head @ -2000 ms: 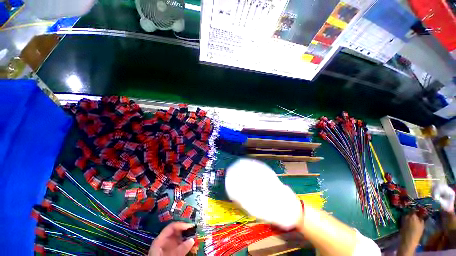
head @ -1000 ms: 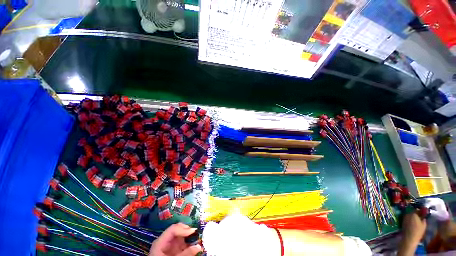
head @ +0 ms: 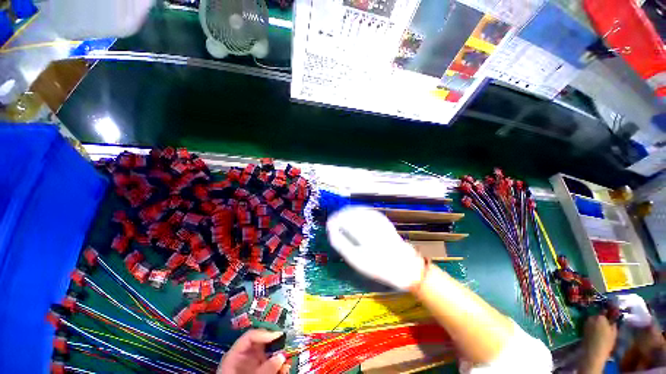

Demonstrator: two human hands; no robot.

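Observation:
My bare left hand (head: 252,353) is at the bottom edge, partly cut off, its fingers closed on a small black connector housing (head: 274,342). Thin wires run from it to the right. My right hand (head: 376,247), in a white glove, is over the dark and green wires; its fingertips are blurred, so I cannot tell if it holds a wire. Yellow wires (head: 343,312) and red wires (head: 380,346) lie nearer me. Blue wires (head: 334,201) and white wires (head: 380,181) lie beyond. Loose red-black housings (head: 219,219) are heaped at left.
A blue bin (head: 44,241) stands at the left edge. Wired harnesses (head: 124,321) fan out at lower left; more (head: 518,245) lie at right. Cardboard dividers (head: 427,215) separate wires. A compartment tray (head: 642,256) and another person's hands (head: 600,340) are at right. A sheet (head: 350,66) hangs above.
My gloved right hand has moved from beside my left hand at the bottom, up and away over the wire rows. My left hand stays in place with the housing.

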